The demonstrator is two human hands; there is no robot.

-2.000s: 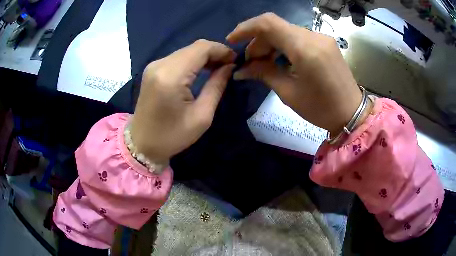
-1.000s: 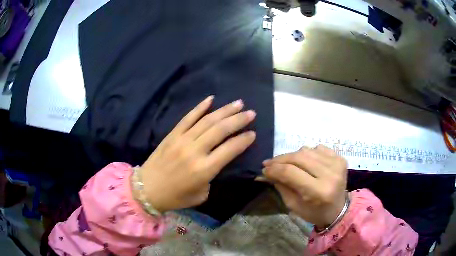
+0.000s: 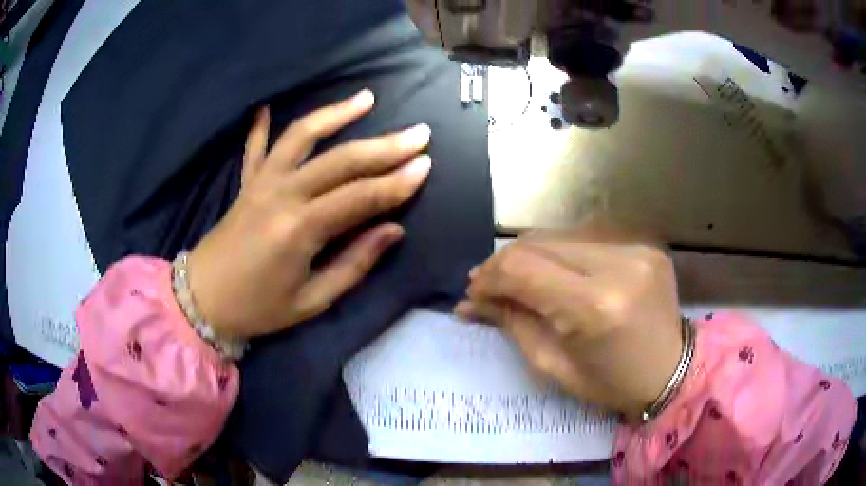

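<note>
The dark garment panel (image 3: 361, 57) lies on the white table, its right edge running down from the presser foot (image 3: 471, 84). My left hand (image 3: 304, 218) lies on the panel with its fingers spread. My right hand (image 3: 579, 313) is slightly blurred, its thumb and fingers pinching the panel's edge at the lower right corner. The needle cannot be made out.
The beige-gold machine bed (image 3: 646, 180) is right of the cloth. The machine head (image 3: 513, 24) with a dark round knob (image 3: 589, 100) overhangs the top. Ruler marks (image 3: 475, 413) run along the table's front edge. Dark cloth hangs over that edge at lower left.
The hands have parted from close together in front and now rest at the panel. The view has moved nearer the machine; since one second ago, the panel's pinched corner has moved up from the table's front edge.
</note>
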